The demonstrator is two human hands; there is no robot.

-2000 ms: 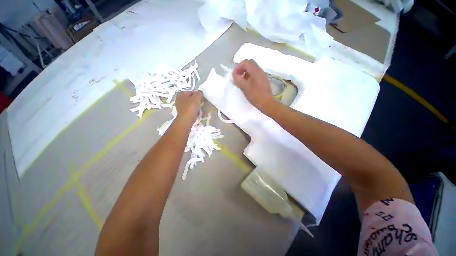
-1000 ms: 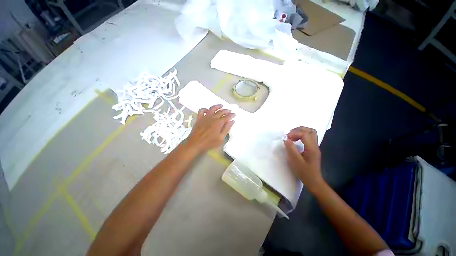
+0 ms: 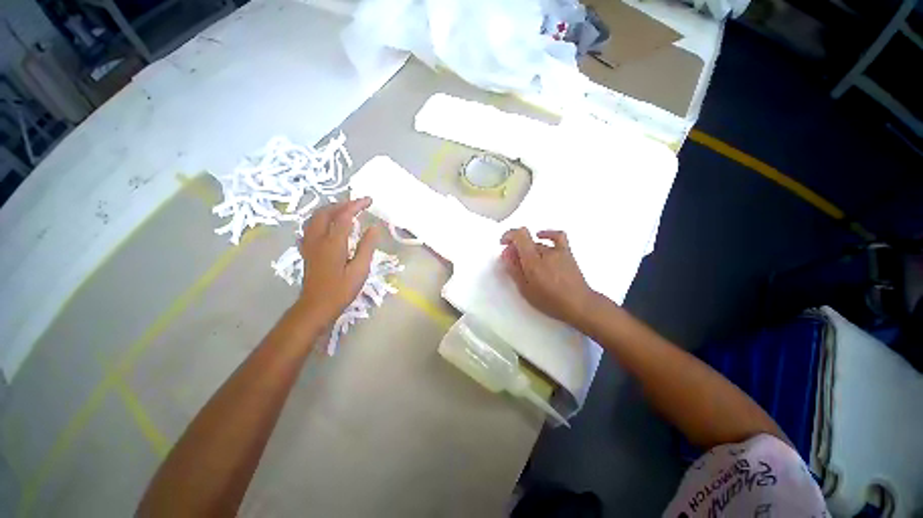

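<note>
A thick stack of white cut panels lies at the right table edge, its two straps pointing up-left. My left hand is over a small heap of short white strips, beside the end of the nearer strap; its thumb and fingers are apart and I see nothing clearly gripped. My right hand rests on the stack with bent fingers; whether it pinches the top cloth cannot be told. A larger heap of white strips lies beyond my left hand.
A translucent glue bottle lies by the stack's near edge, nozzle pointing down-right. A tape roll sits in the neck opening. A crumpled sheer white heap is at the back. Yellow guide tape crosses the table. A dark blue object stands right.
My left hand has moved from the strap up-left to the strips. My right hand has moved up-left across the stack. The panel strap lifted in the earliest frame now lies flat.
</note>
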